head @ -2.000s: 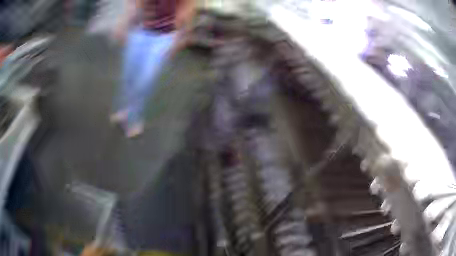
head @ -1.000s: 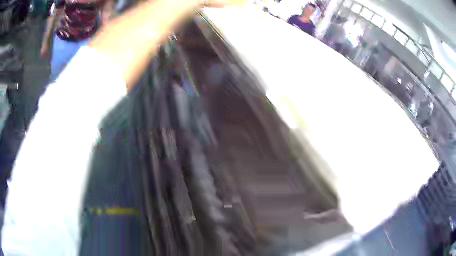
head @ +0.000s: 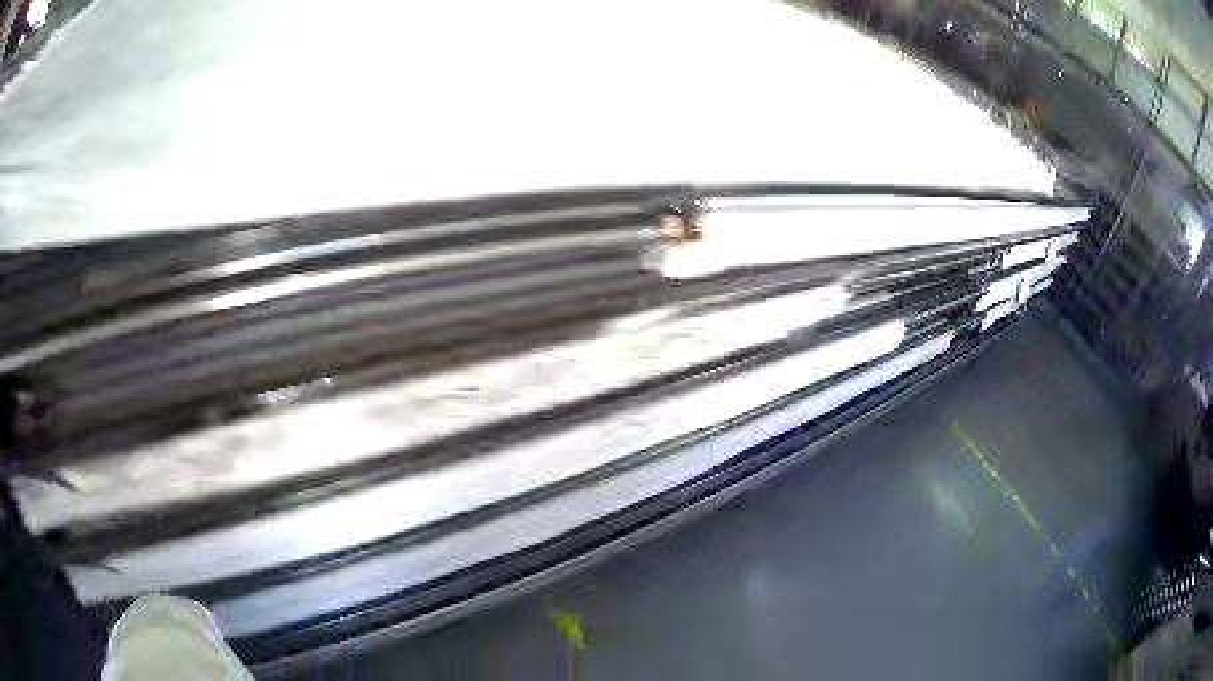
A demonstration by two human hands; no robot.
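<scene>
A bright white sheet (head: 532, 107) covers the top of the long rack and is overexposed, so its surface detail is lost. Below it, the dark rack rails (head: 399, 313) run across the view. White sheets or panels (head: 559, 379) lie as bands on the lower tiers. A small orange-brown thing (head: 682, 228) sits at the end of one upper white band; it is too blurred to name. Neither my left hand nor my right hand is in view.
Grey glossy floor (head: 825, 545) with yellow marks runs along the rack's near side. A pale rounded thing (head: 170, 641), unclear what, is cut off at the bottom left. Blurred dark equipment and windows (head: 1137, 60) show at the right.
The view has swung from the aisle to the rack's side. The white-sleeved arm seen a second ago, the person in light blue trousers and the person in the background are out of view.
</scene>
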